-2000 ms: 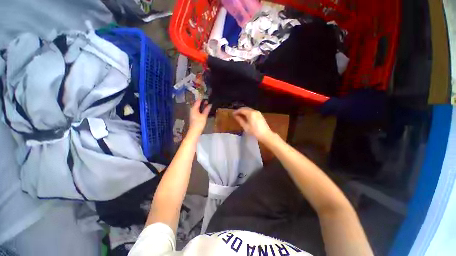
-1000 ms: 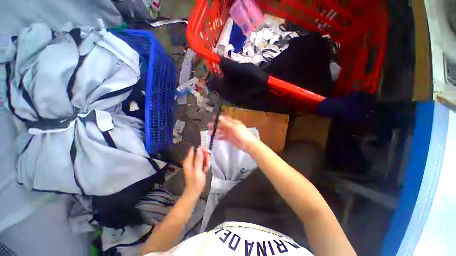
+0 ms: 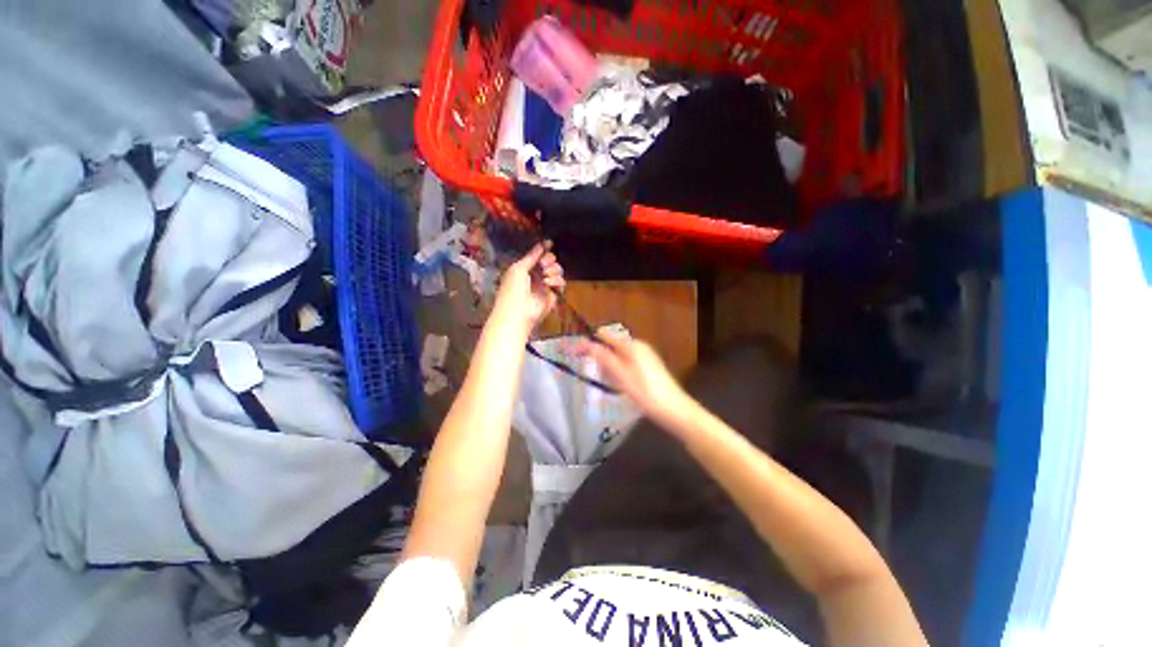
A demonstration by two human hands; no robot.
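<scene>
A narrow black fabric strip (image 3: pixel 575 324) runs between my two hands, below the front rim of the red basket (image 3: pixel 708 229). My left hand (image 3: pixel 537 281) is closed on the strip near the dark cloth (image 3: pixel 571 210) on the rim. My right hand (image 3: pixel 624 367) grips the strip lower and to the right, and a part of it loops below, between the hands. The red basket holds patterned black-and-white scraps (image 3: pixel 604 124), a pink bundle (image 3: pixel 553 61) and black cloth (image 3: pixel 723 154).
A tied bundle of light grey pieces (image 3: pixel 190 468) lies at the left, beside a blue plastic basket (image 3: pixel 374 284). A blue-edged white table (image 3: pixel 1089 417) stands at the right. Brown boxes (image 3: pixel 651 316) are behind my right hand. Scraps litter the floor.
My left hand has moved up towards the basket rim, and my right hand has moved down and right, with the strip stretched between them. The view has shifted a little.
</scene>
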